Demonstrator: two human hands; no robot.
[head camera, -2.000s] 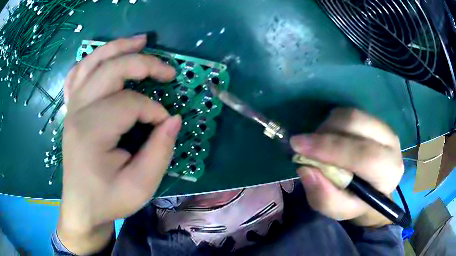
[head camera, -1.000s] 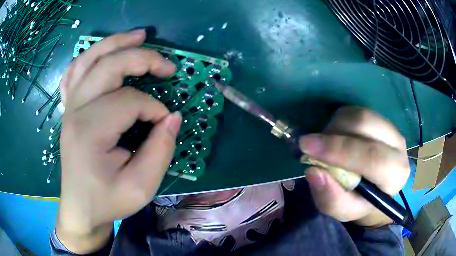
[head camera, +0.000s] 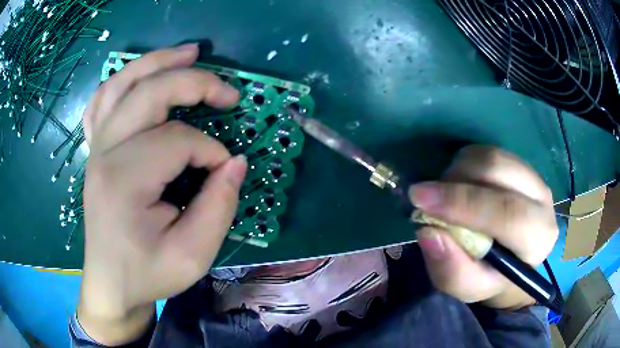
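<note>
The green PCB panel lies on the dark green bench, partly covered by my left hand. My left hand is over the panel's left part, thumb and index finger pinched on a thin green lead wire that runs toward the panel's upper right. My right hand holds the soldering iron by its cream grip. The iron's tip is at the panel's upper right part, by the wire's end; exact contact cannot be told. Other wires on the panel run under my left hand.
Green lead wires with white tips are heaped at the far left. A black fan with a spiral guard stands at the upper right. Cardboard boxes are at the lower right, beyond the bench's white edge. Small white bits lie behind the panel.
Over the two seconds, my right hand and the iron have shifted slightly to the right, with the tip still at the panel's upper right. My left hand and the panel have barely moved.
</note>
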